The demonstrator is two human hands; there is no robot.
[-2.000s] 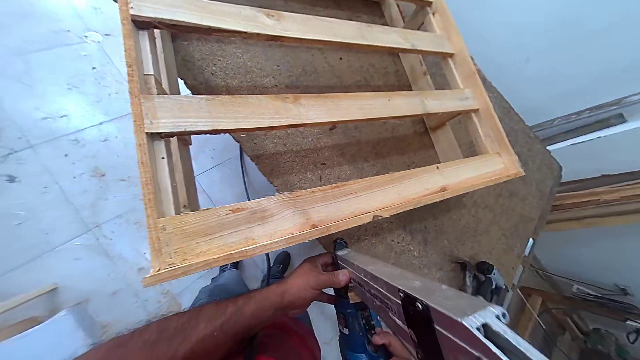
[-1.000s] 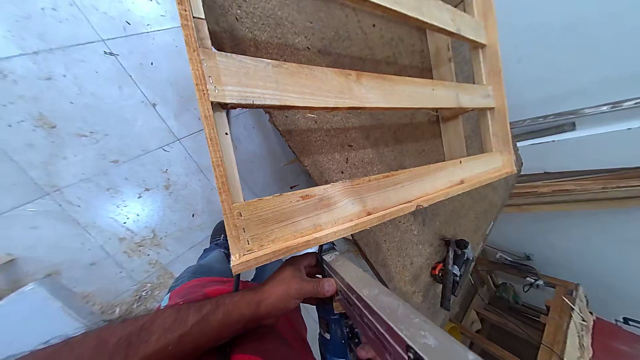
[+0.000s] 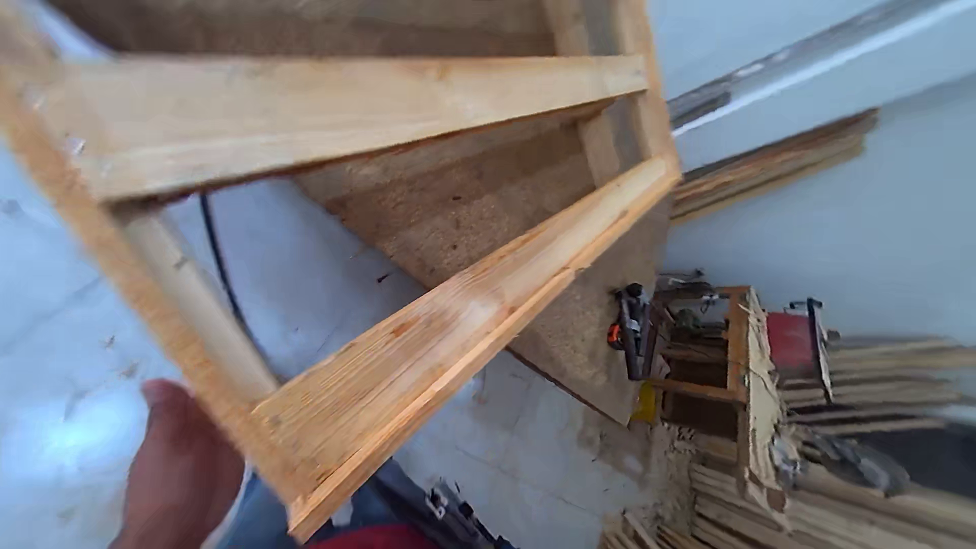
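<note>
A slatted wooden frame [image 3: 412, 347] spans the view, its near corner at lower centre. My left hand [image 3: 179, 465] is at the outer side of the frame's left rail, thumb raised; the rail hides its fingers, so a grip cannot be told. My right hand is out of view. Below the near corner, a dark, blurred tool [image 3: 450, 511] shows at the bottom edge, beside my clothed leg. Under the frame lies a particle board panel [image 3: 572, 343], and on its right part rests a dark hand tool [image 3: 633, 328] with an orange detail.
A black cable [image 3: 217, 252] runs below the left rail. Long boards [image 3: 778, 164] lie beside the pale wall at right. A small wooden stand [image 3: 736, 343] holds tools at the panel's right. Stacked wood strips [image 3: 732, 496] and wood debris lie at lower right.
My left hand has left the long tool it was touching near the frame's near edge and is now by the left rail. My right hand has gone out of view. The view has swung.
</note>
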